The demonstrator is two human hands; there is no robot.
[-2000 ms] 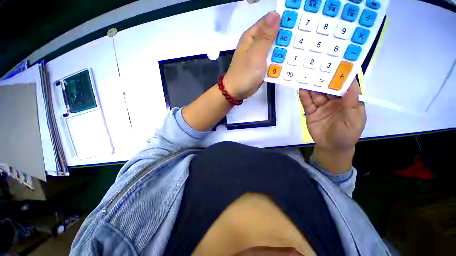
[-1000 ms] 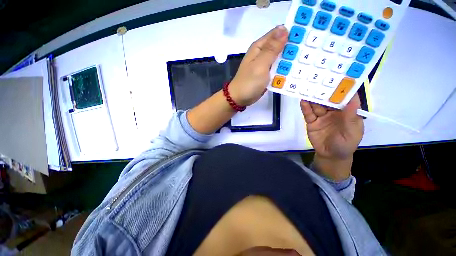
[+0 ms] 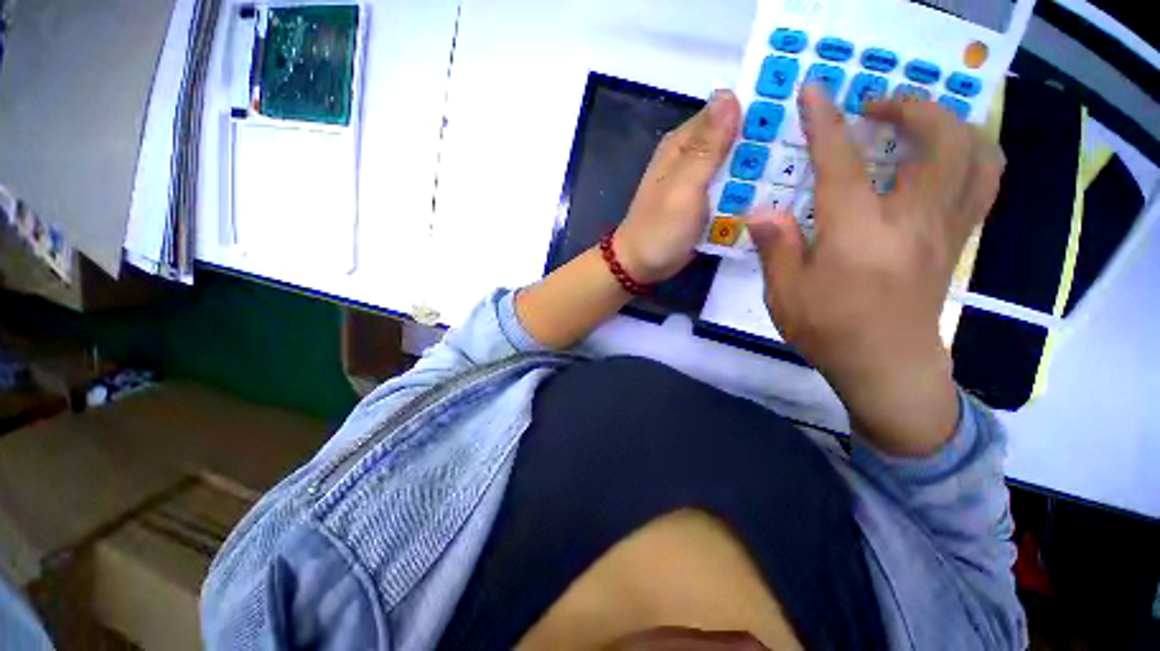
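Note:
A white calculator half (image 3: 804,26) with blue, white and orange keys faces up, tilted, at the upper right of centre. My left hand (image 3: 677,191) holds it by its left edge, thumb at the side. My right hand (image 3: 884,223) is over the keys, slightly blurred, fingers spread and bent; it covers the right and lower keys. Whether its fingertips touch the keys is hard to tell. The black jig (image 3: 636,127) lies on the bench below, partly hidden by my left hand and the calculator.
At the left, an opened white unit (image 3: 295,191) with a green board (image 3: 305,64) lies on the white bench. Grey-white boards (image 3: 76,115) are stacked at the far left. Black sheets (image 3: 999,356) with yellow edges lie at the right. Cardboard boxes (image 3: 165,560) stand below left.
My right hand has moved from below the calculator up over its keys. The view has shifted, so the black sheets show more at the right. My left hand still holds the calculator.

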